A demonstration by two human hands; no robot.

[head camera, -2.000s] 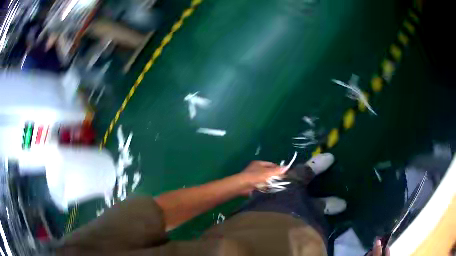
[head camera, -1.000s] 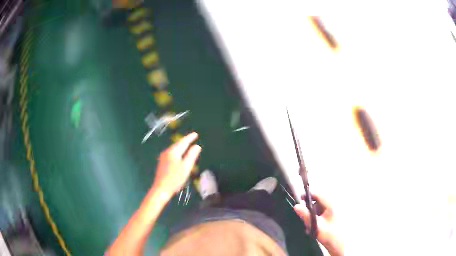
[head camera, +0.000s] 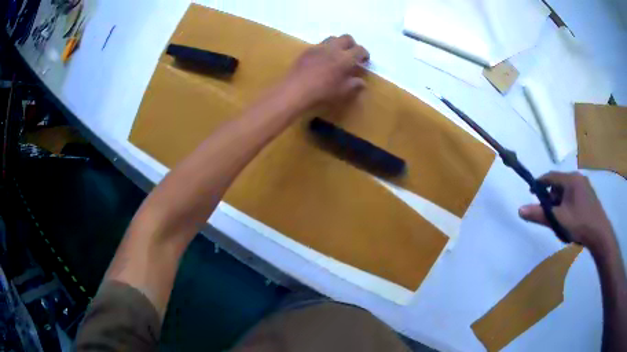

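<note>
Two long tan card patterns (head camera: 309, 199) lie side by side on white fabric (head camera: 357, 276), which shows past their near edge and in a gap at their right end. Two black pattern weights (head camera: 357, 148) lie on the card. My left hand (head camera: 337, 65) is at the far edge of the upper panel, fingers curled; whether they hold anything is hidden. My right hand (head camera: 567, 206) holds the black tailor's shears (head camera: 507, 157) by the handles, to the right of the panels. The blades look closed and point to the far left.
A small pattern piece (head camera: 526, 299) lies near right. Folded white cloths (head camera: 447, 48) and a small tan card (head camera: 502, 77) lie on the far side. More tan card (head camera: 601, 134) is at the right edge. Clutter with an orange-yellow tool (head camera: 70, 47) is far left. The table's grey edge (head camera: 148, 180) runs along the near side.
The view has turned from the floor to the table. My left hand, earlier over the floor with white strips, is now over the card patterns. My right hand still holds the shears.
</note>
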